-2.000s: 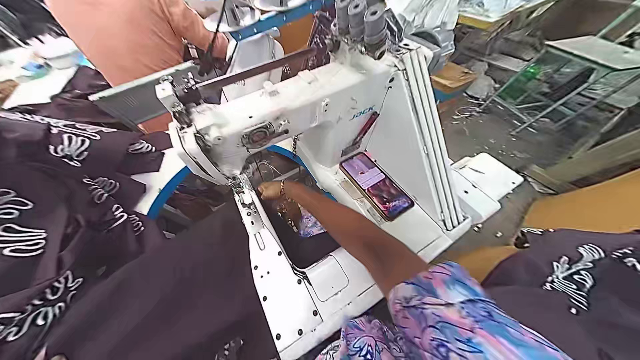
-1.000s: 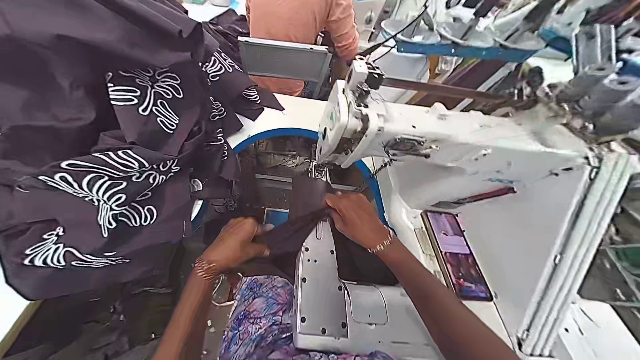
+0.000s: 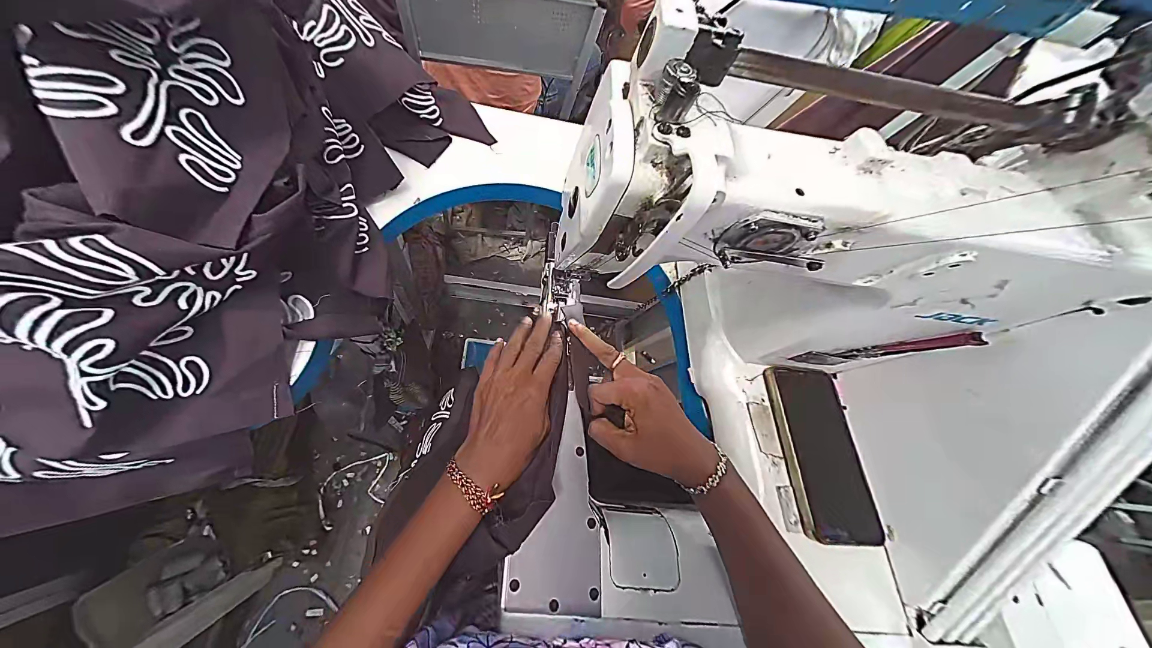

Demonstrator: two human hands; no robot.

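Note:
Dark fabric (image 3: 531, 486) with white stitched patterns lies over the narrow arm of a white Jack industrial sewing machine (image 3: 900, 270). My left hand (image 3: 515, 396) rests flat on this fabric, fingers pointing at the presser foot (image 3: 563, 292). On the other side of the seam, my right hand (image 3: 643, 405) has its index finger stretched to the cloth just below the foot, the other fingers curled. Whether those curled fingers pinch fabric is hard to tell. The needle's tip cannot be made out.
A large pile of dark embroidered fabric (image 3: 171, 216) hangs at the left. A smartphone (image 3: 823, 454) with a dark screen lies on the machine bed at the right. The white table (image 3: 504, 148) has a blue-edged round opening behind the foot. Scraps litter the floor.
Both hands have moved up to the presser foot; a second ago they held the dark fabric lower on the arm. The phone's screen was lit and is now dark. The view has moved closer.

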